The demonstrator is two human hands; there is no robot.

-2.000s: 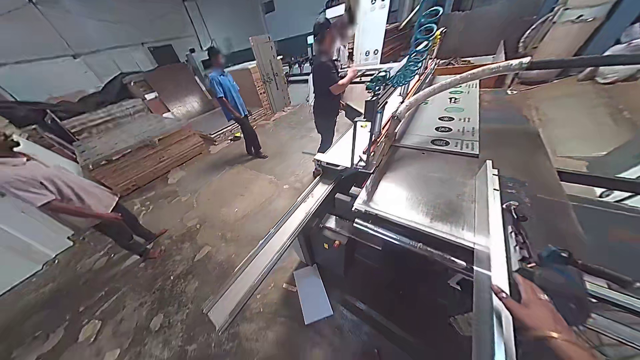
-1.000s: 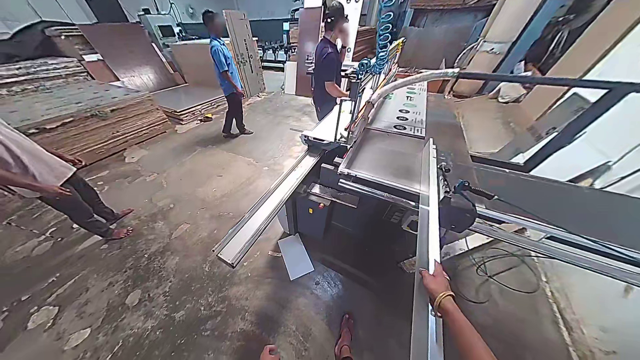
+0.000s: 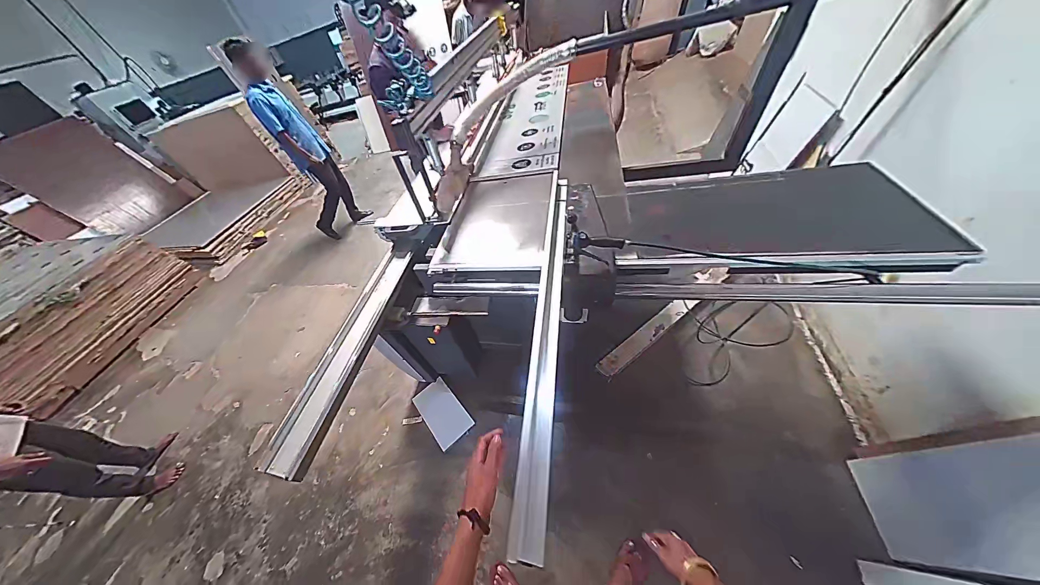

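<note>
A long aluminium fence rail (image 3: 538,406) juts from the metal table (image 3: 505,223) of a panel saw toward me. Just left of its near end is my left hand (image 3: 485,471), held out with nothing in it; whether it touches the rail I cannot tell. A dark band circles that wrist. To the right of the rail, low in view, my right hand (image 3: 673,552) is empty with its fingers spread, a gold-coloured bangle at the wrist. Another long rail (image 3: 337,370) slants down to the left from the machine.
A person in a blue shirt (image 3: 286,122) stands beyond stacked boards (image 3: 89,333). Another person's legs (image 3: 89,463) show at lower left. A white sheet (image 3: 444,414) lies on the floor. Cables (image 3: 735,345) hang under the side table (image 3: 796,215). Panels (image 3: 959,496) stand at lower right.
My right hand was on the aluminium rail and is now off it, to its right. My left hand has come up into view left of the rail. The view has turned right.
</note>
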